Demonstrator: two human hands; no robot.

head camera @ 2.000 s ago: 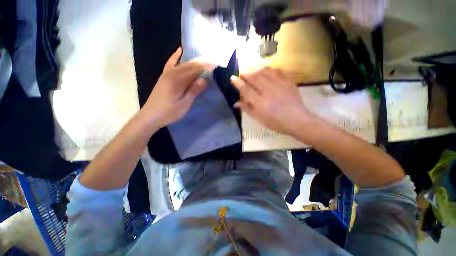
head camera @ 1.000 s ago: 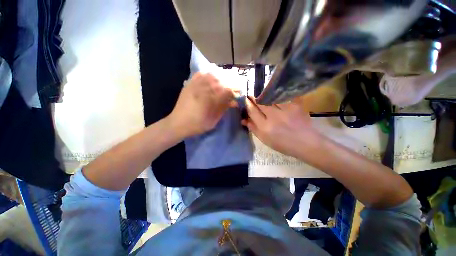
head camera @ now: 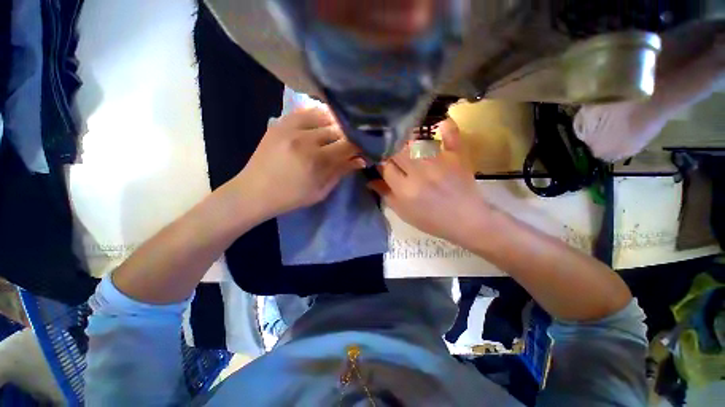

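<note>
A black fabric panel lies over the table's front edge, with a pale grey-blue piece on top of it. My left hand rests on the upper part of the grey-blue piece, its fingertips pinching the cloth near the panel's right edge. My right hand meets it from the right, thumb and fingers holding a dark bit of the same edge. The sewing machine head hangs over the top, and a dark, shiny blurred shape hides the needle area and the fingertips in part.
Black scissors lie right of my right hand, with a green handle beside them. A narrow black strip crosses the table edge. A pale cloth wrap is at upper right. Cut pieces are heaped left, above a blue basket.
The machine head and a dark shiny shape have come into the top of the view. Both hands have drawn closer together at the cloth's edge, and the grey-blue piece's upper part is now more covered.
</note>
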